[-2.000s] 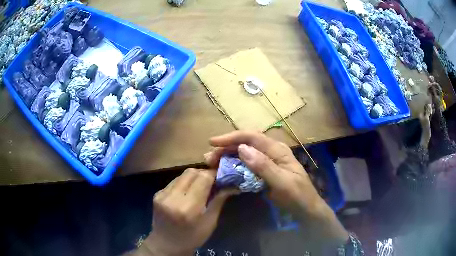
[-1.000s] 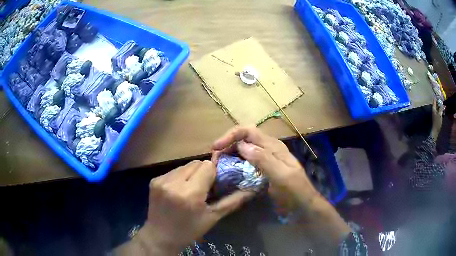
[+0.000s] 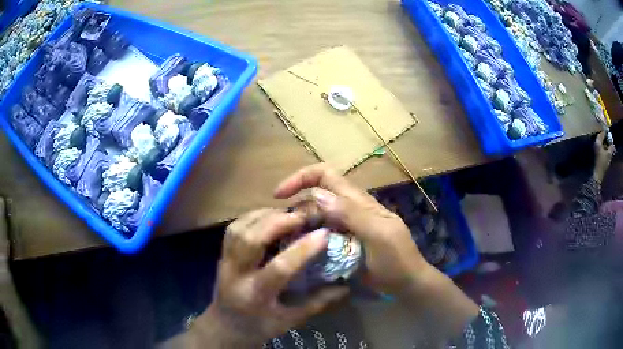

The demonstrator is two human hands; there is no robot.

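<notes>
My left hand (image 3: pixel 263 266) and my right hand (image 3: pixel 369 235) are together just off the table's near edge, both around an ornament (image 3: pixel 341 257). Its white ruffled part shows between the fingers, facing right. The rest of it is blurred and mostly covered by my fingers. Behind my hands, a cardboard sheet (image 3: pixel 307 82) lies on the table. A small white glue dish (image 3: pixel 341 97) sits on it, with a thin tan stick (image 3: pixel 386 144) leaning from the dish out past the table edge.
A blue tray (image 3: pixel 198 146) of purple bases and assembled ornaments is at left. Another blue tray (image 3: pixel 486 140) of ornaments is at right. A third tray (image 3: pixel 466 249) is below the table edge. White pieces are heaped at far left. Another person's hand (image 3: pixel 604 155) is at far right.
My left fingers have moved up over the ornament, and its purple side is now mostly covered. The white part has turned more upright. The view has shifted slightly.
</notes>
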